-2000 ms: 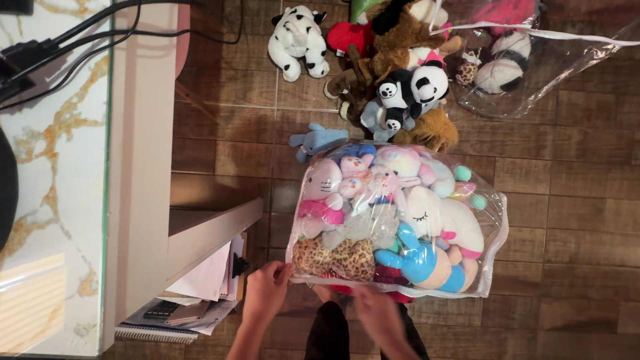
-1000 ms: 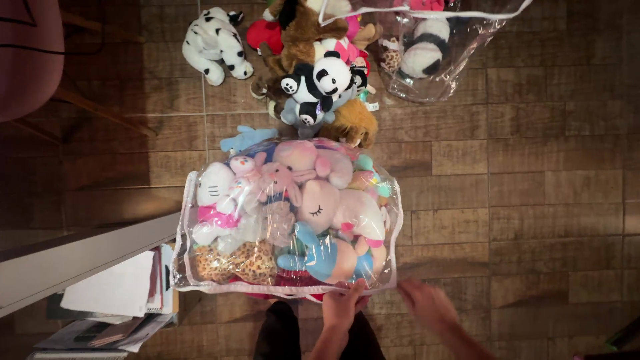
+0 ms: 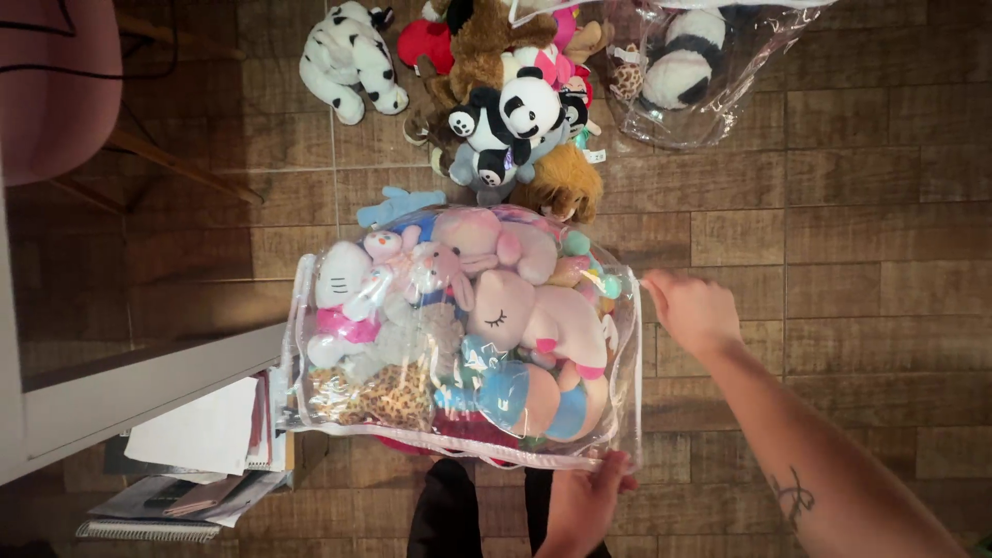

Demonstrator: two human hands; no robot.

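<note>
A clear plastic bag with white piping, packed with plush toys, lies on the floor before my feet. Through its film show a pale pink plush unicorn, a white cat plush in pink and leopard-print fabric. My left hand grips the bag's near right corner. Up along the right side, my right hand pinches the piped edge near its far end. Beyond the bag, a panda plush rests on a heap of other stuffed toys, with a light blue plush at the bag's far edge.
A spotted dog plush lies at the upper left. Another clear bag holds a black-and-white plush at the upper right. Papers and notebooks sit by a white furniture panel at left. A pink chair stands at the upper left.
My right hand has moved from the bag's near edge up to the far part of its right side. My left hand has shifted right along the near edge to the corner. The view has shifted.
</note>
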